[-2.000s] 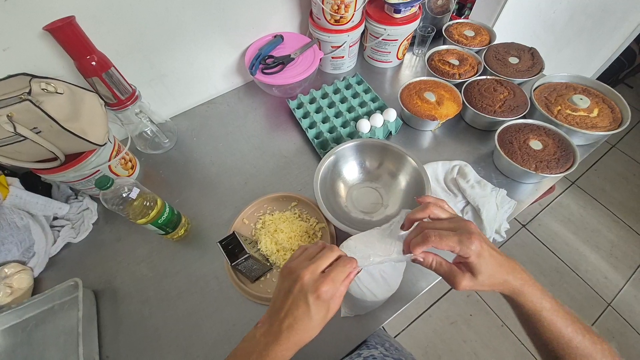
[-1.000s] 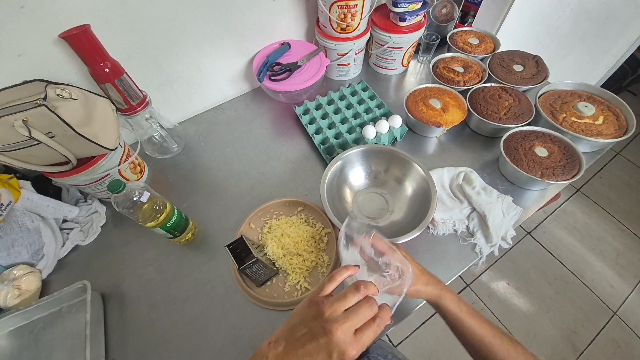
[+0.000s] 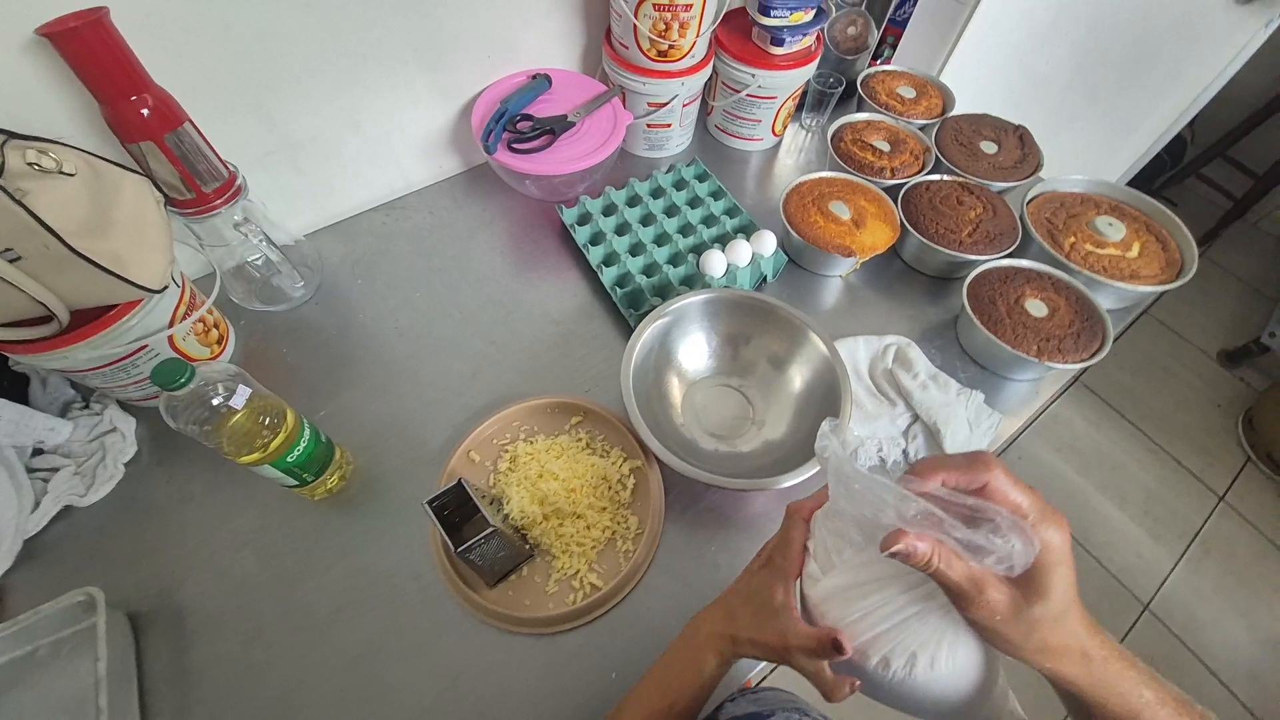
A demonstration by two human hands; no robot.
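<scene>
Both hands hold a clear plastic bag of white powder [image 3: 880,610] at the table's front edge, just below the steel mixing bowl [image 3: 735,390], whose inside shows bare metal. My left hand [image 3: 775,600] grips the bag's left side. My right hand [image 3: 1010,560] is closed around the upper right of the bag, near its loose mouth. Left of the bowl is a beige plate [image 3: 550,615] with grated cheese [image 3: 570,500] and a small metal grater [image 3: 480,530] lying on it. A white cloth [image 3: 915,390] lies right of the bowl.
Behind the bowl is a green egg tray [image 3: 650,240] with three eggs [image 3: 738,252]. Several cakes in metal tins [image 3: 1035,315] stand at right. An oil bottle [image 3: 255,430], a handbag [image 3: 75,230] and a glass jug [image 3: 265,265] are at left; scissors [image 3: 560,120] rest on a pink lid [image 3: 585,145].
The bag of white powder has come up beside the bowl, upright between both hands. One second ago the hands were at a clear plastic piece below the bowl.
</scene>
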